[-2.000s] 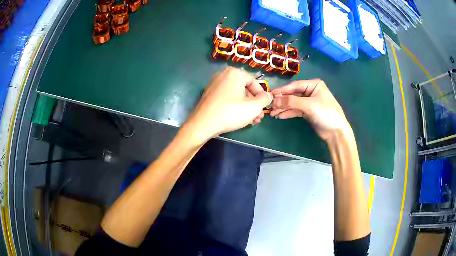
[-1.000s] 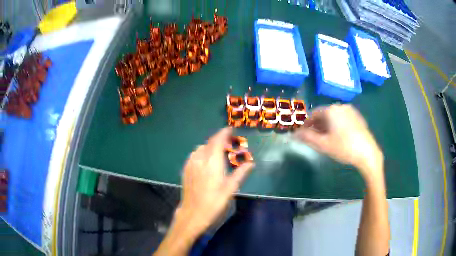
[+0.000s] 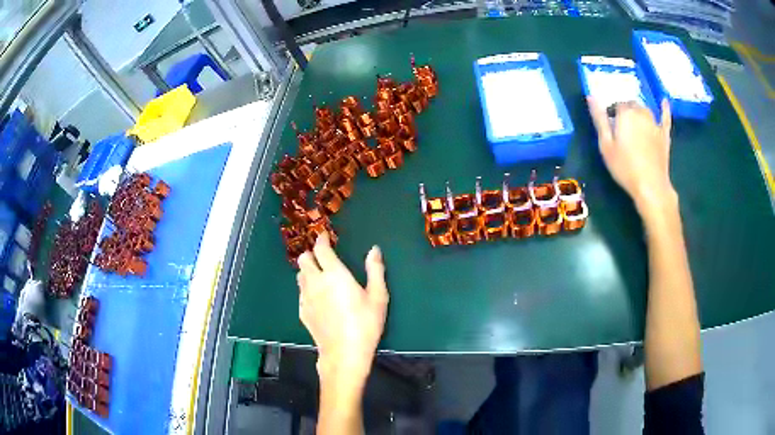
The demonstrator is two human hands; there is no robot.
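Observation:
My left hand (image 3: 342, 299) is at the near end of a loose heap of copper coils (image 3: 340, 161), thumb spread wide, fingertips touching or just over the nearest coil; nothing is seen gripped. My right hand (image 3: 635, 149) reaches into the middle blue bin (image 3: 647, 83) of white pieces (image 3: 613, 82); its curled fingertips are partly hidden, so a held piece cannot be made out. Between the hands a neat double row of paired coils (image 3: 495, 223) stands with wire leads up; whitish rims show most clearly at its right end.
Blue bins with white contents stand left (image 3: 525, 106) and right (image 3: 676, 72) of the middle one. Beyond the bench's left frame, a blue mat (image 3: 183, 204) bears more coils (image 3: 132, 225). A yellow bin (image 3: 166, 112) lies past it. A paper-like stack (image 3: 688, 17) is at the far right.
The view has swung left. My left hand has let go of a paired coil and moved left to the heap. My right hand has moved from the row to the middle bin. The double row is longer.

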